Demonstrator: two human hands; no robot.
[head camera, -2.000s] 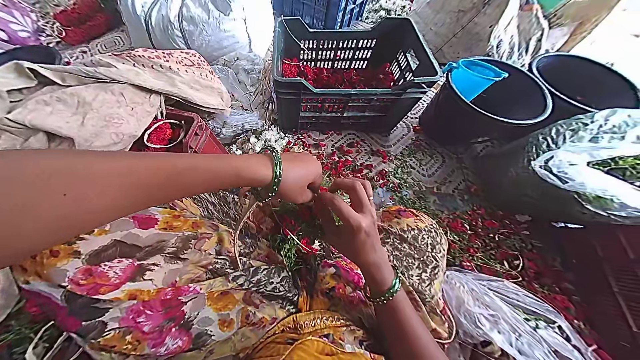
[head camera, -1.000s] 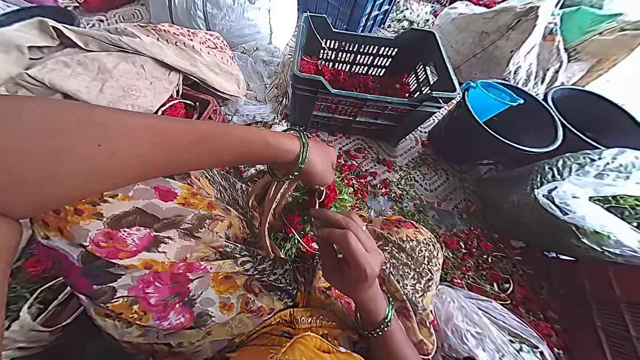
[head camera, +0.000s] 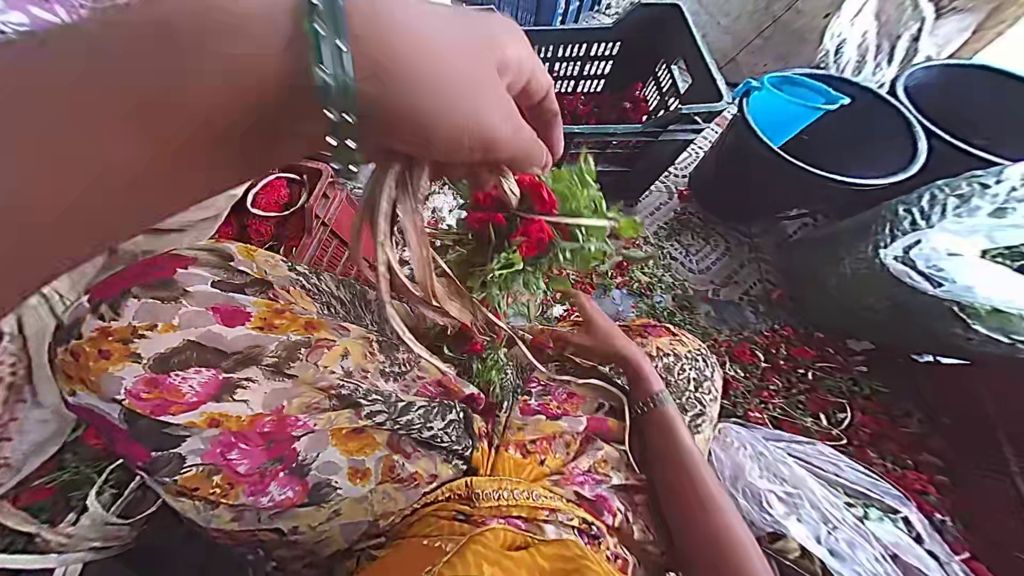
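My left hand (head camera: 464, 96), with green bangles at the wrist, is raised close to the camera and pinches dry plant-fibre strips (head camera: 408, 240). Just under its fingertips hang red flowers (head camera: 532, 216) with green leaves (head camera: 580, 232); a pale strip crosses over them. My right hand (head camera: 592, 328) is lower, beneath the greenery, above the patterned cloth on my lap (head camera: 232, 408). Its fingertips are partly hidden by leaves, so whether it holds anything is unclear. More red blooms and green sprigs (head camera: 492, 372) lie on the lap between the strips.
Ahead stands a dark plastic crate (head camera: 640, 68) with red flowers. A red basket (head camera: 328, 224) holds more at the left. To the right are black buckets (head camera: 832, 132), one with a blue mug (head camera: 788, 104), and a plastic-wrapped bundle (head camera: 952, 248). Petals (head camera: 800, 360) litter the ground.
My left hand has risen toward the camera with the fibre strips, and the red flowers with leaves now hang below it. My right hand was near the left one and is now lower, apart from it.
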